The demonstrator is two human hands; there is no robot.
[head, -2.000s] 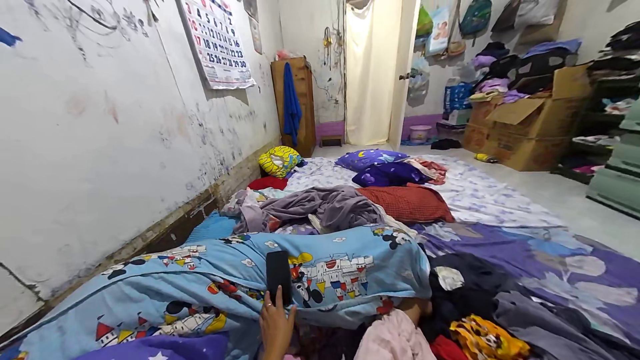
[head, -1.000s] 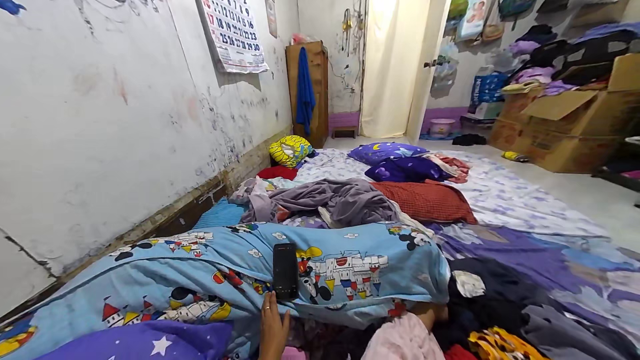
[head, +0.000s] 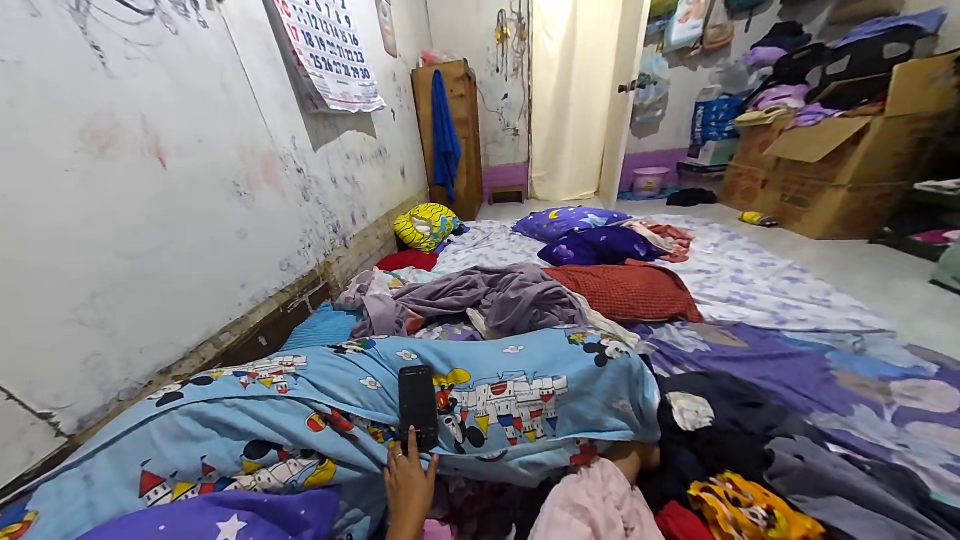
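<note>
My left hand [head: 410, 480], back up and wearing a ring, reaches in from the bottom edge. Its fingers are apart, and one fingertip touches the lower end of a black smartphone [head: 418, 401]. The phone lies on a light blue cartoon-print blanket [head: 345, 386], its dark face up. My right hand cannot be made out. A patch of bare skin shows between the blanket's right end and a pink cloth [head: 592, 506]; which body part it is, I cannot tell. A purple star-print fabric [head: 217, 517] is at the bottom left.
Dark clothes [head: 739, 420] and a yellow printed cloth [head: 750, 506] lie at the right. Beyond the blanket are a grey cloth [head: 495, 296], a red checked pillow [head: 626, 291] and purple pillows [head: 570, 222]. A stained wall [head: 187, 187] runs along the left; cardboard boxes [head: 840, 199] stand at the back right.
The view has turned somewhat to the right. The phone stays on the blanket, with my left hand at its lower end throughout.
</note>
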